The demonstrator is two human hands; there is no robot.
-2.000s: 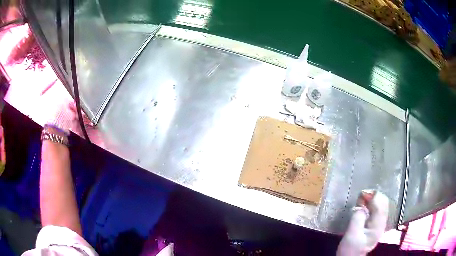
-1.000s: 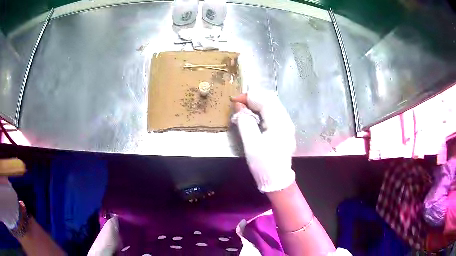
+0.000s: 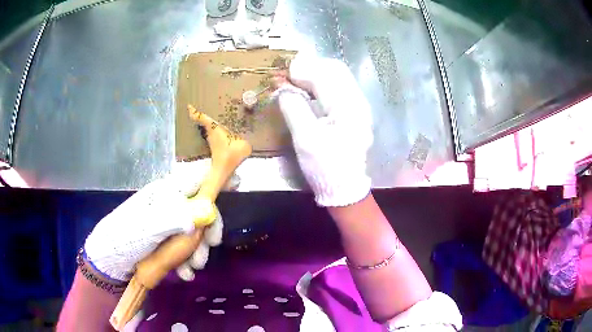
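Note:
My left hand point(image 3: 146, 224), in a white glove with a bright yellow wrap on a digit, grips a yellow-tan foot-and-leg piece point(image 3: 228, 155) at its shank. The foot points up and left over the near part of the brown cardboard pad point(image 3: 191, 81); dark marks show along its left edge. My right hand point(image 3: 334, 130), white glove with bare-looking fingertips, pinches a thin stick point(image 3: 261, 93) whose far end is at a small pale round cap point(image 3: 249, 99) on the pad. Dark specks point(image 3: 235, 115) lie near the cap.
Pale thin sticks point(image 3: 250, 69) lie across the pad's top. A crumpled white wipe point(image 3: 241, 32) and two bottles, cut off by the top edge, stand beyond it point(image 3: 259, 6). The metal bench point(image 3: 97, 97) surrounds the pad. Checked cloth point(image 3: 519, 249) shows at lower right.
My left hand has come in from the far left with the foot-and-leg piece. My right hand has moved up over the pad's right side, and a stick now shows between fingertips and cap.

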